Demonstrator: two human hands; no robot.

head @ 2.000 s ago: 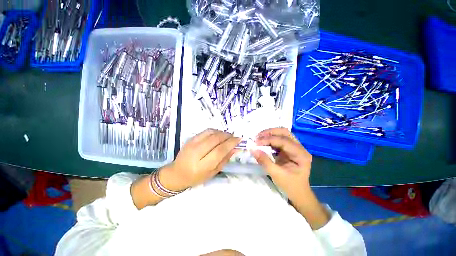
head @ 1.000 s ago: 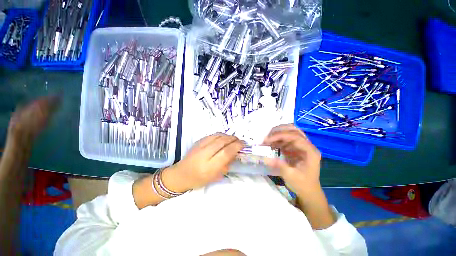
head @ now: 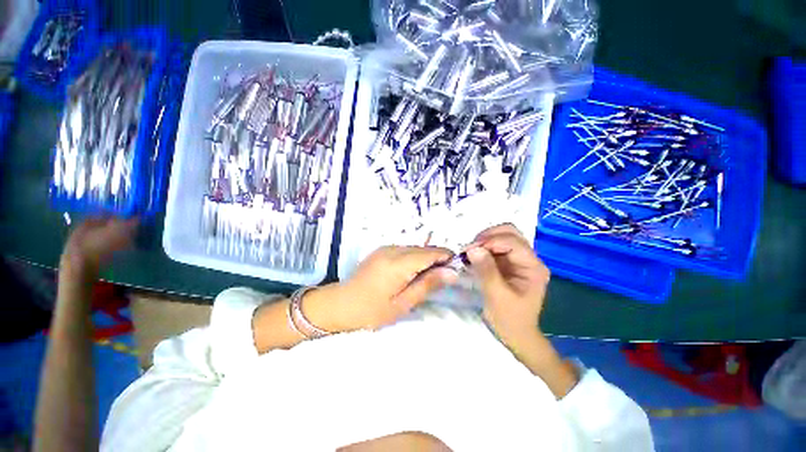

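Observation:
My left hand (head: 389, 282) and my right hand (head: 511, 278) meet over the near end of the middle bin (head: 351, 203). Their fingertips pinch a small piece with a dark part (head: 461, 259) between them; the fingers hide most of it. White small parts (head: 433, 221) lie heaped just beyond my hands, with silver metal tubes (head: 424, 146) behind them. The left bin (head: 181, 194) holds finished pieces (head: 265, 229), the near ones upright in a row. The right blue tray (head: 747, 212) holds loose thin rod pieces (head: 654, 177).
A clear bag of silver tubes (head: 486, 44) lies over the middle bin's far end. Another person's hand and forearm (head: 75, 291) reach in at the left, beside a blue tray of long pieces (head: 155, 106). A smaller blue tray (head: 35, 66) stands behind it. Another blue tray (head: 789, 119) is far right.
The whole view has shifted slightly. The white piece seen between my hands is no longer visible; a dark part shows there. The far-left tray of long pieces has come nearer, with another person's arm beside it.

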